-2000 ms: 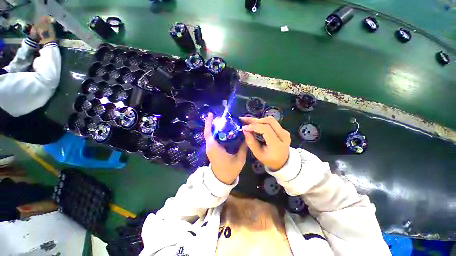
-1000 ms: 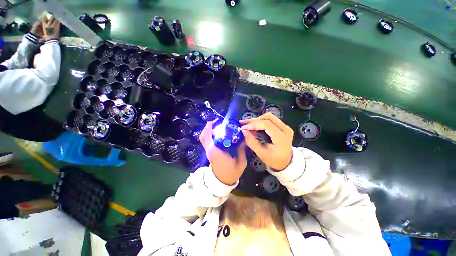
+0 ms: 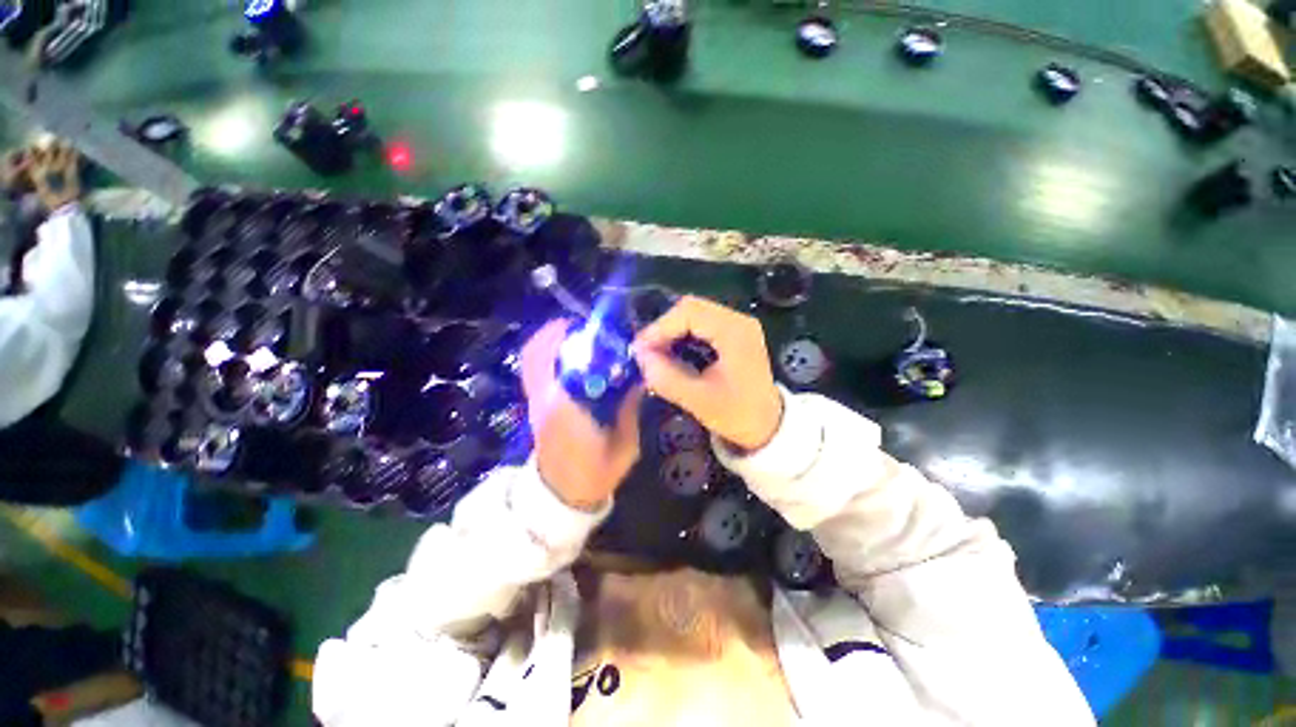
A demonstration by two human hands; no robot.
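Observation:
My left hand [image 3: 576,440] is closed around a black cylindrical housing, with a round circuit board [image 3: 594,364] at its top end glowing blue-white. A pale lead wire with a small connector [image 3: 547,279] sticks up from it at the upper left. My right hand [image 3: 722,372] is at the board's right edge, thumb and fingertips pinched together. Whether a tiny part is between them cannot be told; glare and blur hide it. Flat end caps [image 3: 726,523] lie on the dark bench beside and below my right hand.
A black blister tray [image 3: 284,305] with several boards lies left. A part-built unit [image 3: 924,372] with a wire stands right. Beyond the worn metal edge [image 3: 910,270], the green conveyor [image 3: 796,156] carries housings and caps. Another person's sleeve [image 3: 54,320] is far left. A clear bag [image 3: 1279,405] lies far right.
The view has shifted, so the bench items sit further left. Conveyor items have moved left. My left hand still holds the glowing unit, and my right fingers remain at its board.

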